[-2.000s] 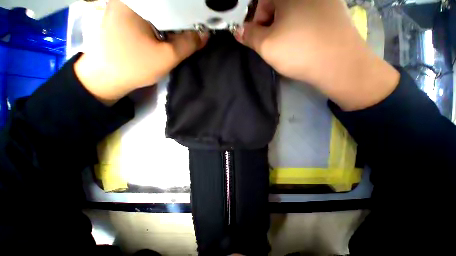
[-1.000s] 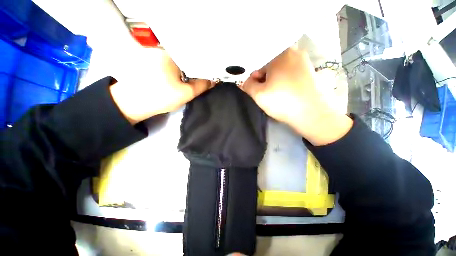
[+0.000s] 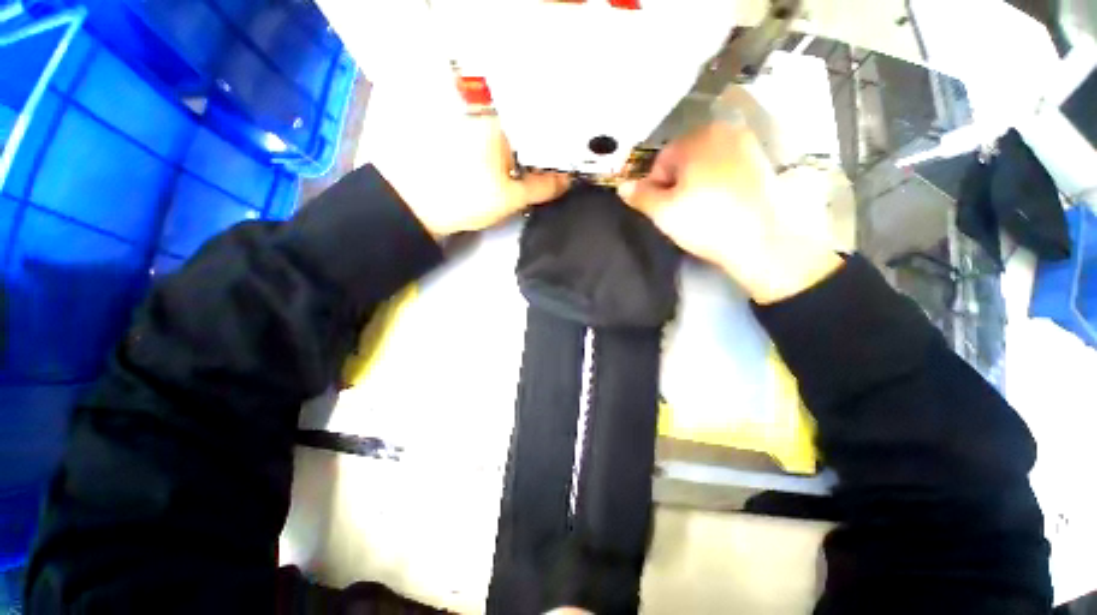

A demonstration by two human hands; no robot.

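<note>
A black pouch piece [image 3: 602, 258] lies over a long black zippered panel [image 3: 620, 445], its far end under the white sewing machine head [image 3: 577, 72]. The pale zipper teeth [image 3: 585, 415] run down the panel toward me. My left hand [image 3: 463, 186] holds the pouch piece's far left edge with the fingertips. My right hand [image 3: 722, 198] holds its far right edge, thumb and finger close to the clamp. The clamp and the material's far edge are mostly hidden by the head and fingers.
Blue plastic crates [image 3: 108, 204] stand at the left. Yellow tape [image 3: 734, 433] edges the pale machine bed [image 3: 463, 348]. A black cloth piece [image 3: 1017, 198] hangs at the right, near a blue bin [image 3: 1073, 288]. The light table edge [image 3: 385, 517] is nearest me.
The camera view has shifted, showing more of the machine head and the crates. Both hands stay at the far end of the black piece, near the head.
</note>
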